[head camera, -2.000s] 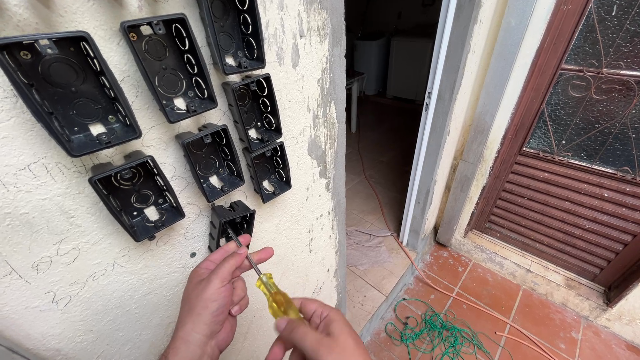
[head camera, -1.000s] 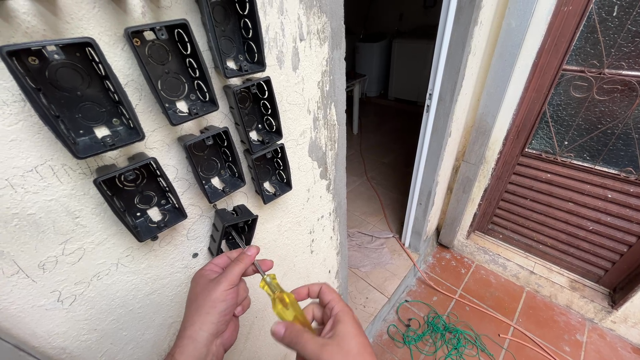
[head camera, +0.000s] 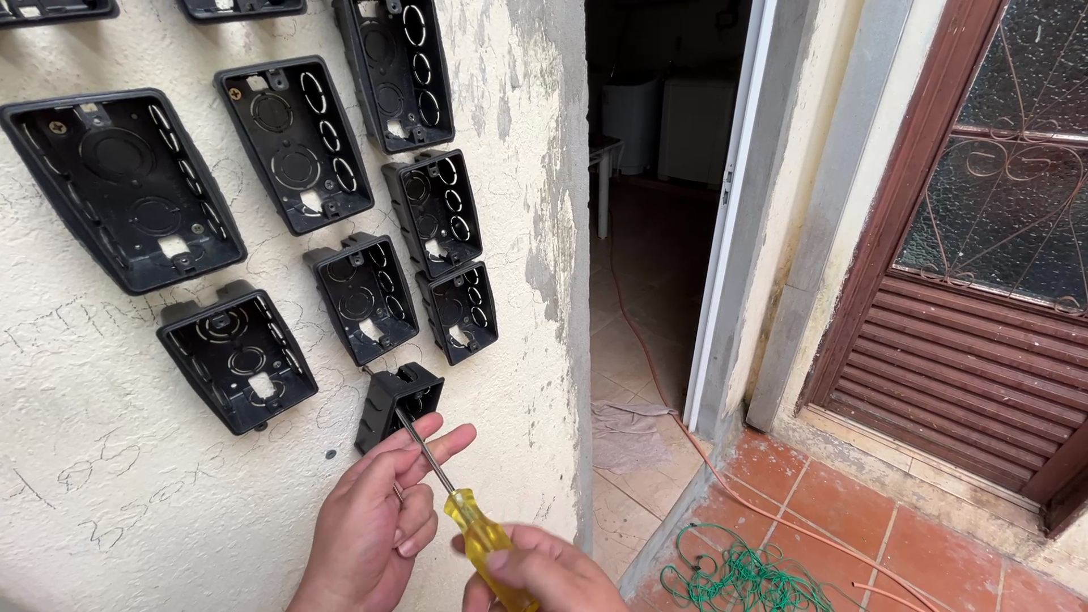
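Observation:
My right hand (head camera: 535, 569) holds the yellow handle of a screwdriver (head camera: 463, 510), low in the view. Its metal shaft runs up and left, with the tip inside a small black plastic electrical box (head camera: 391, 404) tilted against the wall. My left hand (head camera: 382, 501) is just below that box, fingertips around the shaft near the tip; a small screw (head camera: 398, 491) shows between its fingers. Above, several black electrical boxes (head camera: 361, 297) are on the wall, some with screws in their backs. The screwdriver's very tip is hidden in the box.
The rough cream wall (head camera: 510, 425) bears pencil marks and ends at a doorway right of the boxes. An orange hose or cable (head camera: 722, 484) crosses the threshold. A tangle of green string (head camera: 748, 569) lies on red floor tiles. A brown metal door (head camera: 960, 374) stands at right.
My left hand's fingers have spread and shifted around the screwdriver shaft. My right hand remains on the yellow handle, its grip slightly changed.

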